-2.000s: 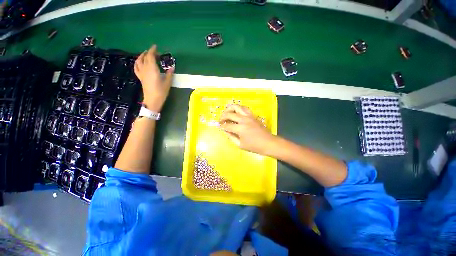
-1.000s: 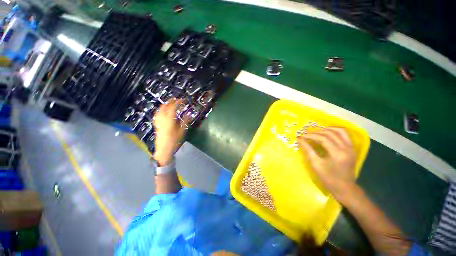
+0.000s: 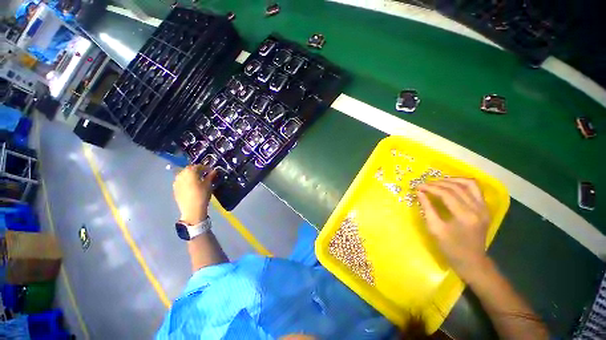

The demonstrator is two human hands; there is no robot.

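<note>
The yellow parts tray (image 3: 399,259) lies in front of me, with a dense heap of small metal parts (image 3: 351,251) in its near left corner and a sparse scatter at its far end. My right hand (image 3: 458,216) is over the tray, fingertips at the scattered parts; whether it pinches one cannot be told. The black blister tray (image 3: 249,109) lies to the left, its pockets holding rounded-square cases with shiny rims. My left hand (image 3: 195,192) is at the tray's near left edge, fingertips by a corner pocket; what it grips cannot be made out.
Spaced cases (image 3: 407,101) lie on the green conveyor belt (image 3: 372,60), beyond a white edge strip (image 3: 372,116). Stacked blister trays (image 3: 166,76) stand beyond the open one. The dotted small-parts holder (image 3: 593,309) is cut off at the lower right. Grey floor with yellow lines shows left.
The view has turned left. My left hand has moved from a case on the conveyor, across the blister tray, to its near left edge. My right hand remains over the scattered parts.
</note>
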